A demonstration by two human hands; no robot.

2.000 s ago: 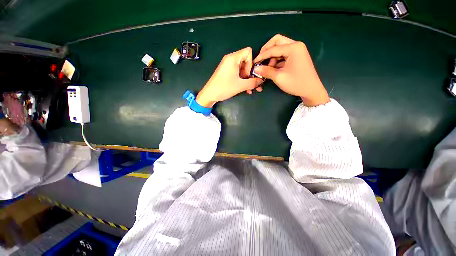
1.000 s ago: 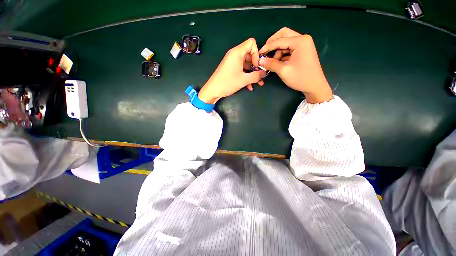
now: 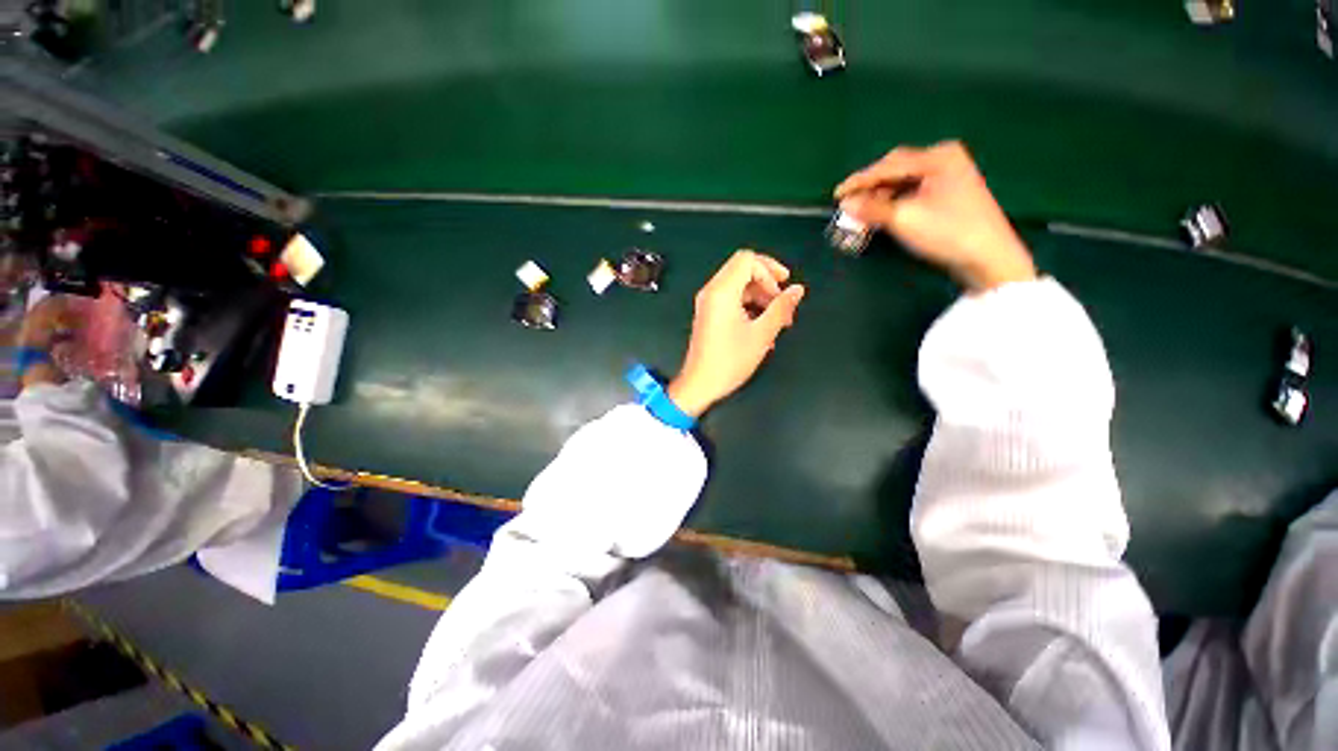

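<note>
My right hand is stretched forward at the edge between the work surface and the belt. Its fingertips are on a small dark device housing with a silver-white patch. My left hand, with a blue band at the wrist, is held over the green surface, fingers curled with a gap between thumb and forefinger and nothing visible in it. Two black housings lie to the left, each beside a small white piece with a yellowish edge.
The green belt runs behind, with a unit and others on it. More units lie at the right. A white box with a cord stands at left. A neighbour's sleeve shows at left, another person's at right.
My hands have parted. My right hand has moved forward and right with the housing; my left has let go of it. The view has shifted, showing more of the belt.
</note>
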